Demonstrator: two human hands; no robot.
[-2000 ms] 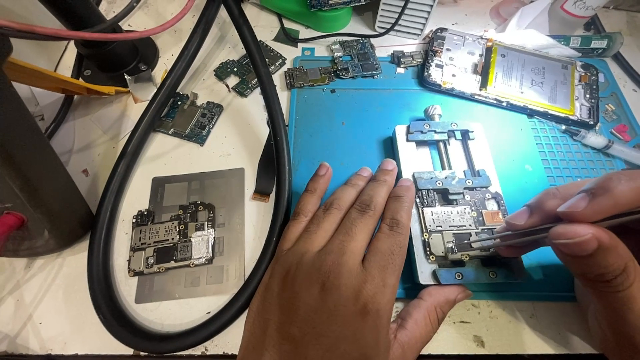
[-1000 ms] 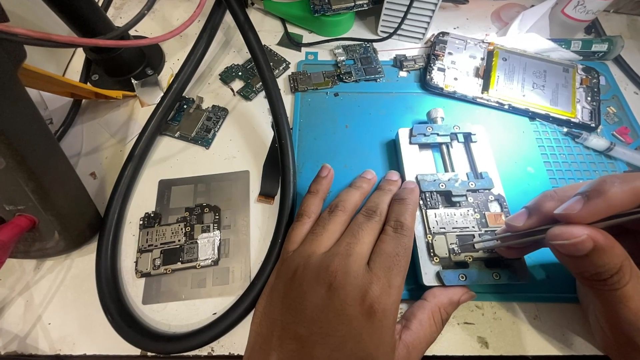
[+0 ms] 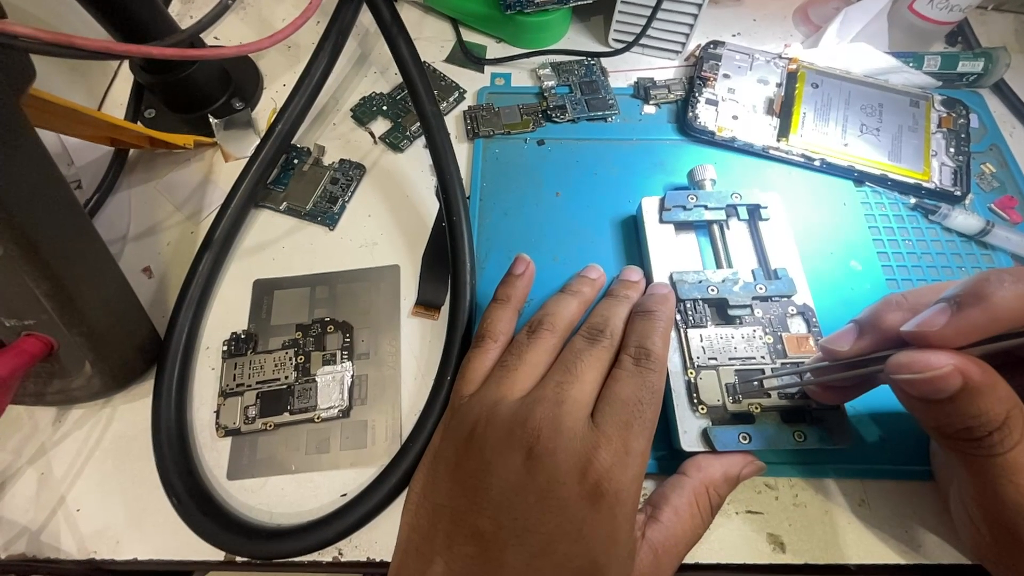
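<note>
A phone circuit board (image 3: 728, 346) is clamped in a metal board holder (image 3: 660, 240) with blue jaws, lying on a blue silicone mat (image 3: 552, 192). My right hand (image 3: 936, 360) grips metal tweezers (image 3: 848, 370), whose tips touch or hover just over a dark chip area low on the board; whether they hold a small part I cannot tell. Palm down, my left hand (image 3: 568, 400) rests along the holder's left side, fingers slightly apart, thumb by the lower edge. Left of it a second phone board (image 3: 276, 372) lies on a metal stencil sheet (image 3: 376, 320).
A thick black hose (image 3: 172, 352) loops around the stencil. Loose circuit boards (image 3: 320, 192) lie behind. An opened phone with its battery (image 3: 860, 116) is at the back right, near a syringe (image 3: 968, 224). A dark cylinder (image 3: 72, 240) stands at the left.
The tweezer tips have moved a little to the left over the lower part of the clamped board. My left hand has stayed beside the holder.
</note>
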